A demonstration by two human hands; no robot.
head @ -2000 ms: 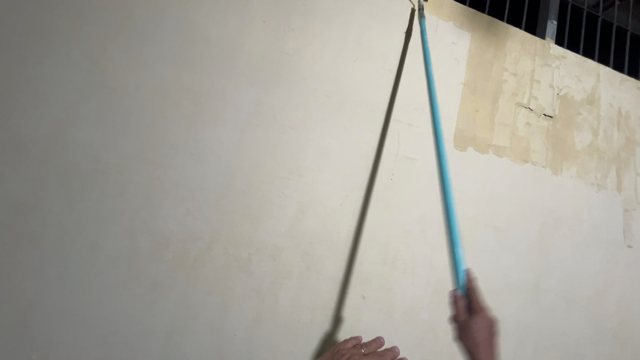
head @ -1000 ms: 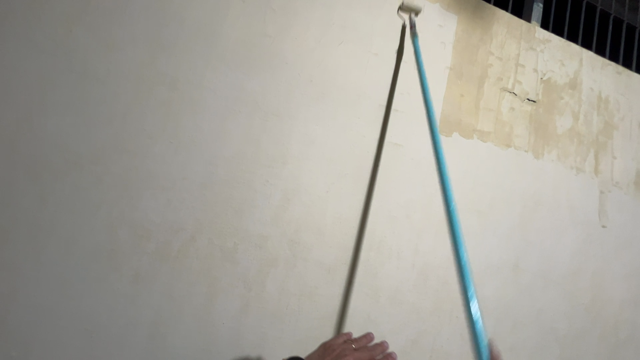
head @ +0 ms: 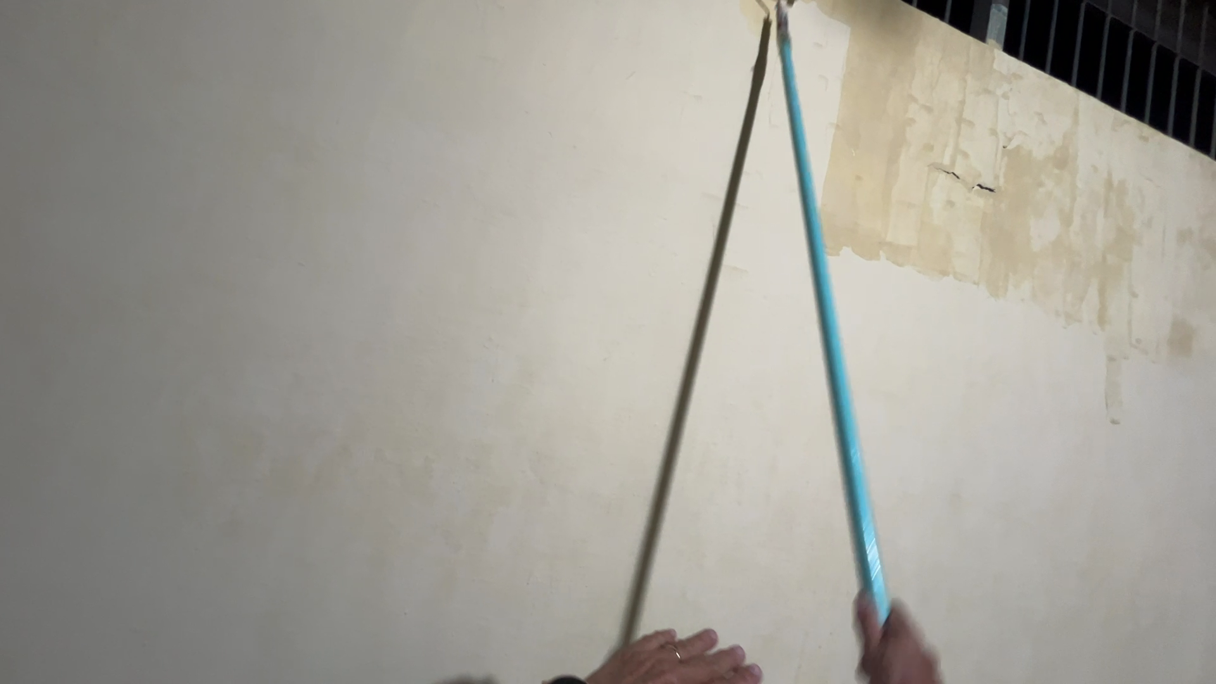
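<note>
My right hand (head: 893,641), blurred, is closed around a long blue extension pole (head: 836,370) at the bottom right. The pole slants up along the wall to the top edge, where only the lower end of the paint roller's frame (head: 782,14) shows; the roller itself is mostly out of view. At the bottom centre is my left hand (head: 679,657), a ring on one finger, its fingers apart and holding nothing, in front of the pale wall (head: 427,332). Whether it touches the wall I cannot tell.
The pole's dark shadow (head: 703,323) runs down the wall to the left of it. At the upper right, a rough beige patch (head: 950,161) has a short crack. Metal bars (head: 1102,57) stand above the wall's slanting top edge.
A second ago the roller showed near the top and my right hand was barely in view at the bottom; now the roller is higher, mostly out of frame, and that hand shows on the pole.
</note>
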